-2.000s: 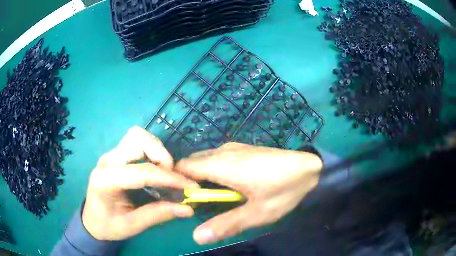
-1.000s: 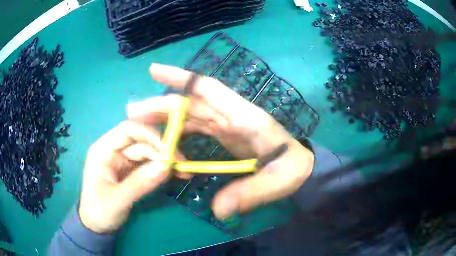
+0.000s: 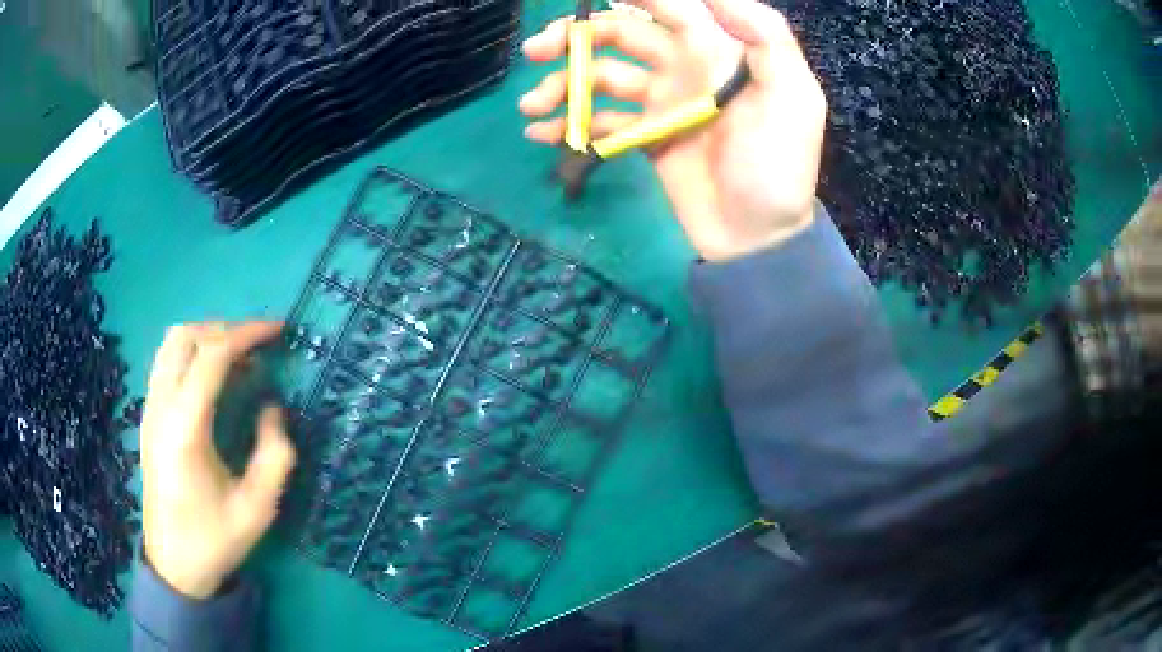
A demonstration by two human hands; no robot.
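Note:
A black sprue frame lies tilted on the green table, with many small black parts in its squares. My right hand is raised beyond the frame's far right side and holds the yellow-handled sprue nippers. The handles are spread apart and the short dark jaws point toward the frame, clear of it. My left hand is at the frame's left edge, thumb and fingers apart, with nothing seen in it. Its fingertips are near the frame's edge; I cannot tell if they touch it.
A thick stack of black frames stands at the far left of centre. A pile of small black parts lies at the right, another pile at the left. Yellow-and-black tape shows below the table's right edge.
My right hand has moved up and away from my left, carrying the nippers. My left hand has moved left, off the nippers, and opened. The view has shifted and the whole frame now shows.

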